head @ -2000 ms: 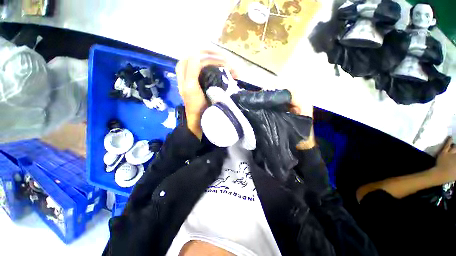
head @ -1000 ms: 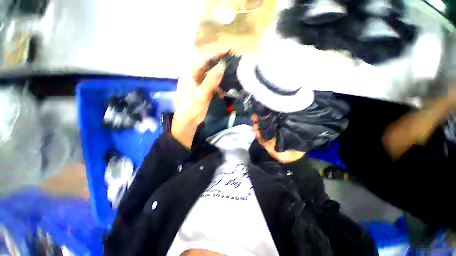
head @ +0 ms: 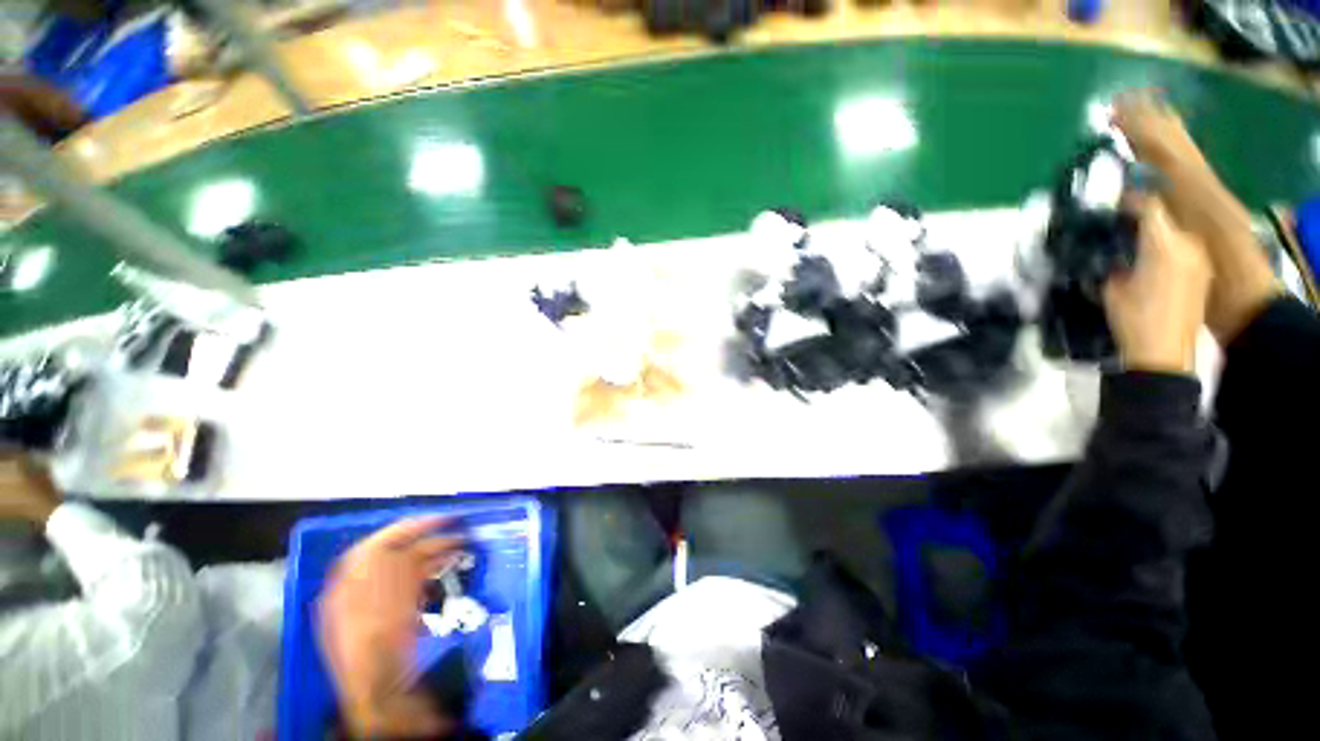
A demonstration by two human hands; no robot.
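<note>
My right hand [head: 1162, 290] is stretched to the far right end of the bench and closed on a black-dressed doll [head: 1086, 253]. The doll is blurred and its far side is partly hidden. My left hand [head: 374, 615] is low over the blue bin [head: 539, 594], fingers bent beside small black-and-white parts [head: 456, 601]; blur hides whether it holds any. Two dolls in black skirts, a left one [head: 804, 326] and a right one [head: 934, 311], stand on the bench left of my right hand.
The tan glue board [head: 637, 391] lies on the white bench [head: 405, 377], with a thin stick before it. The green conveyor [head: 666, 159] runs beyond. Another person's arm [head: 1209, 203] reaches in beside my right hand. A person in pale sleeves [head: 130, 623] is at left.
The view has lifted and shows more of the bench. My right hand has carried the doll from before me to the far right. My left hand has moved down over the bin.
</note>
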